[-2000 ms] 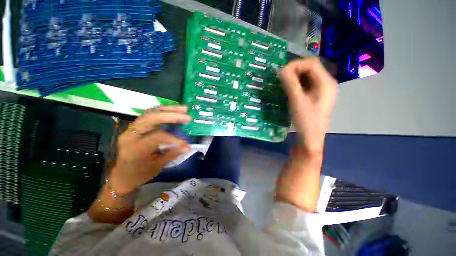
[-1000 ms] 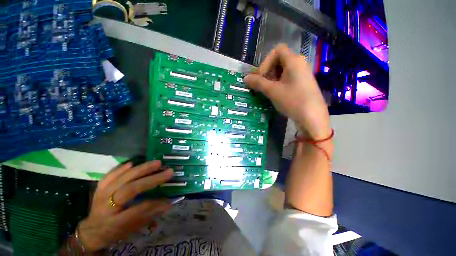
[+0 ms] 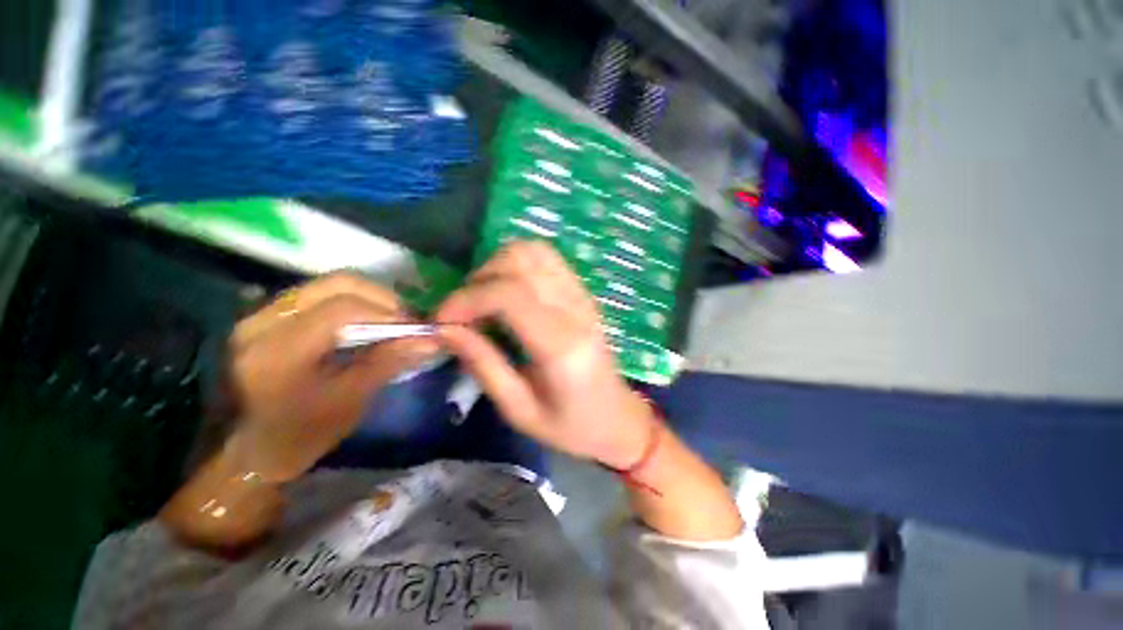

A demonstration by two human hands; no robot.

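The green PCB panel [image 3: 640,228] lies at the conveyor edge, with rows of pale connectors; my right hand covers its lower left part. My left hand [image 3: 314,363] holds a thin white strip, seen edge-on, that looks like the label sheet [image 3: 384,332]. My right hand [image 3: 542,338] is at the sheet's right end, thumb and fingers pinched together there. Whether a label is between those fingertips cannot be told; the view is blurred.
Blue PCB panels [image 3: 283,105] lie in a pile at the upper left. Green-and-white striped tape [image 3: 265,228] runs along the edge. Conveyor rails [image 3: 610,74] and the machine's violet-lit opening [image 3: 831,148] are at the upper right. A dark rack [image 3: 105,369] stands at the left.
My right hand has moved from the panel's upper right, down and left to my left hand. My left hand has left the panel's lower left edge and shows the white sheet. The view has shifted.
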